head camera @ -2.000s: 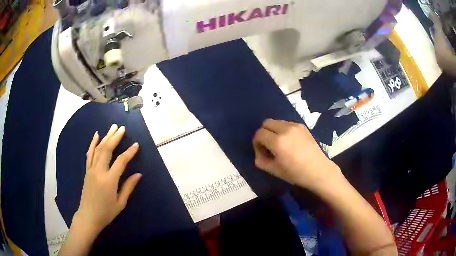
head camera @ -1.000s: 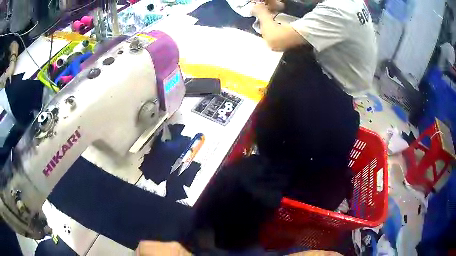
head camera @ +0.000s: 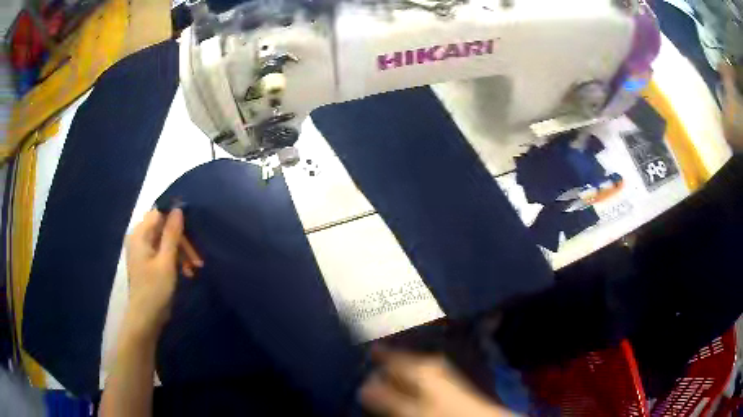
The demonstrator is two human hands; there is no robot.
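Observation:
A navy cut panel point(head camera: 244, 212) with a curved end lies in front of the presser foot point(head camera: 270, 167) of the white sewing machine point(head camera: 424, 49). My left hand point(head camera: 159, 248) pinches the panel's left edge near the curved end. My right hand point(head camera: 415, 383) is blurred at the bottom, at the panel's lower right part by the table's front edge; its fingers are too blurred to tell what they hold. A second navy strip point(head camera: 440, 195) lies under the machine arm, right of the needle.
Long navy pieces point(head camera: 98, 204) lie along the table's left side. Navy scraps point(head camera: 554, 175) and orange-blue snips point(head camera: 599, 191) lie right of the machine. Dark cloth point(head camera: 676, 244) hangs over the right edge above a red basket point(head camera: 599, 383). Part of a person shows at the far right.
The view swung right to another worker and came back. Compared with the oldest frame, my left hand now pinches the panel's edge instead of lying flat. My right hand has moved down off the second strip.

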